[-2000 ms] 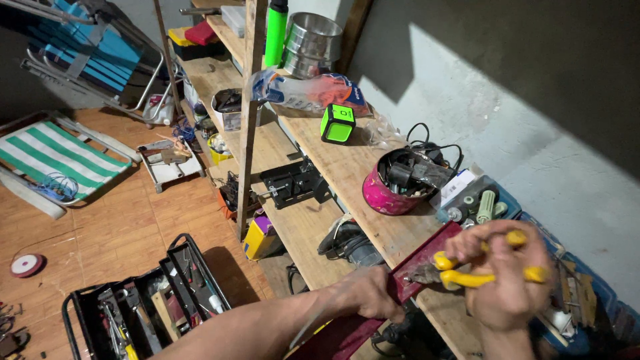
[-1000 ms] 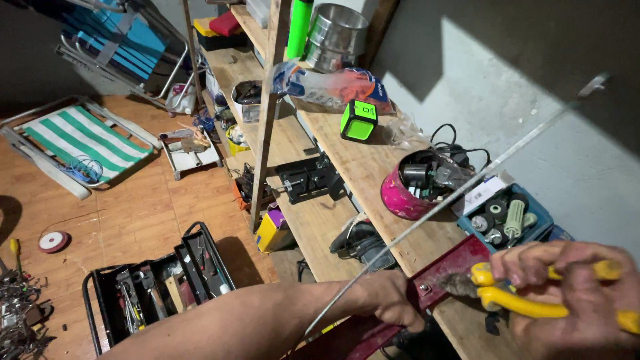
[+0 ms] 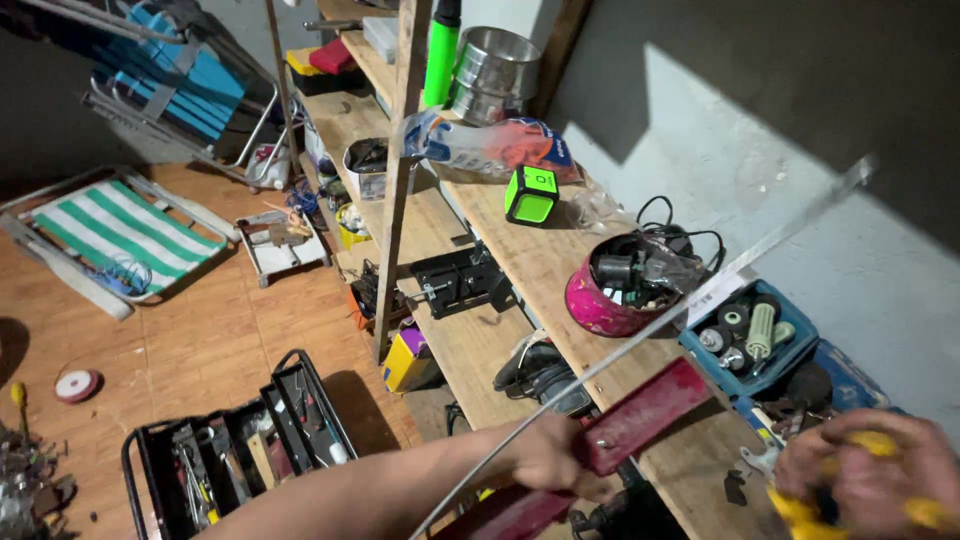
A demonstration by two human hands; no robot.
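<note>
My left hand (image 3: 551, 454) is closed around a dark red flat metal piece (image 3: 649, 412), which lies across the edge of the wooden shelf and bears a small bolt or screw. A long thin light-coloured metal rod (image 3: 600, 364) slants past that hand, from the bottom edge up toward the wall; where it is fixed cannot be told. At the lower right my right hand (image 3: 862, 472), blurred, grips yellow-handled pliers (image 3: 795, 510), apart from the red piece. The jaws of the pliers are not plainly seen.
On the shelf (image 3: 517, 247) stand a pink tub (image 3: 600, 315) of parts, a blue bin (image 3: 787, 360) of rollers, a green cube (image 3: 531, 196) and a plastic bag (image 3: 487, 146). An open black toolbox (image 3: 139, 465) and a folding chair with striped fabric (image 3: 127, 232) are on the tiled floor.
The pliers were at the bolt on the red piece in the earlier frames; my right hand has drawn them away from it. My left hand still holds the red piece.
</note>
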